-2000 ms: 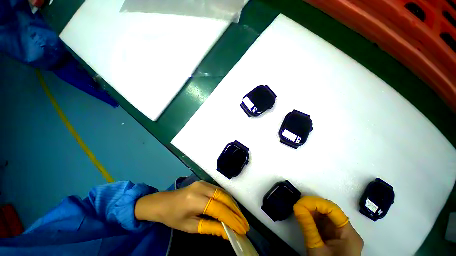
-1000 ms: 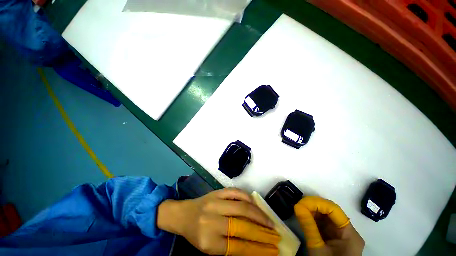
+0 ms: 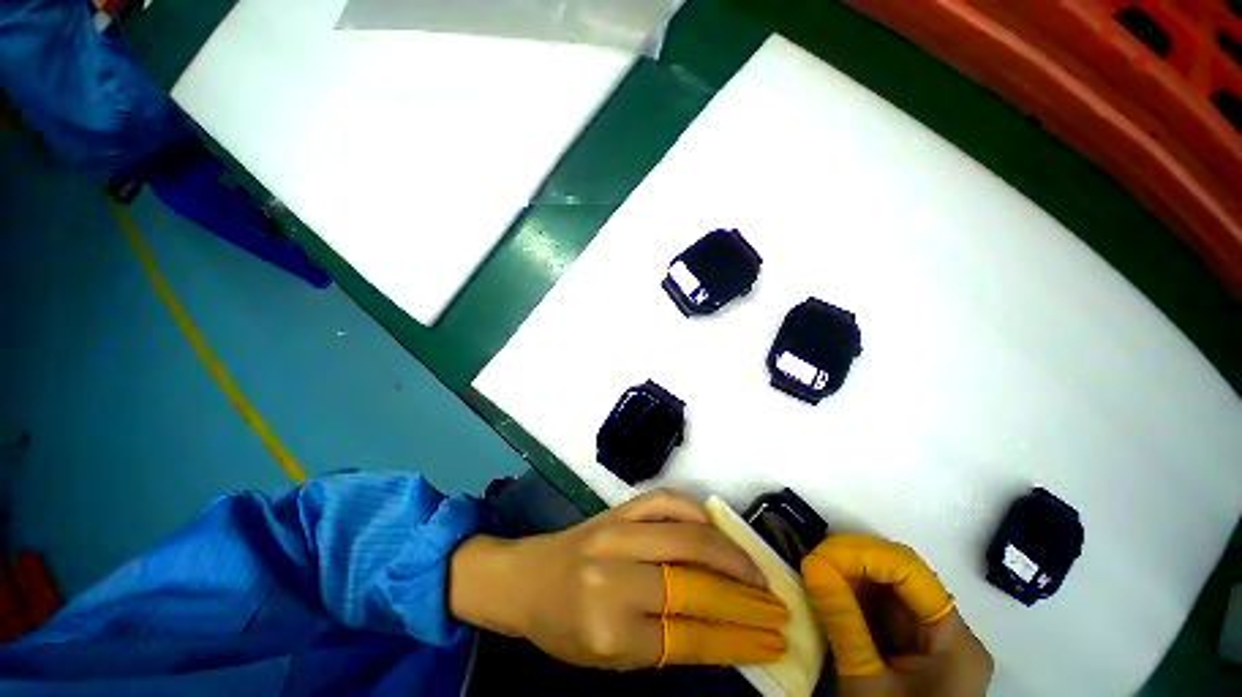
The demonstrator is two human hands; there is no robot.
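Observation:
My left hand (image 3: 620, 586), in yellow-orange finger cots, holds a cream flat wiping pad (image 3: 783, 606) against the near side of a black smartwatch body (image 3: 787, 523). The pad and hand hide part of that unit. My right hand (image 3: 892, 620), cut off by the bottom edge, has its cotted fingertips at the right side of the same unit and steadies it on the white foam mat (image 3: 926, 313). Another black unit (image 3: 642, 432) lies glossy side up just beyond my left hand.
Three more units with white labels lie on the mat: far (image 3: 712, 272), middle (image 3: 815, 350) and right (image 3: 1035, 546). A second white sheet (image 3: 409, 150) with translucent film (image 3: 504, 17) lies left. Orange-red tray (image 3: 1076, 123) is upper right. Another person's blue sleeve (image 3: 89, 89) is upper left.
My left hand has moved right with the pad, from beside the bench edge onto the near unit, which the pad now partly covers. My right hand has hardly moved.

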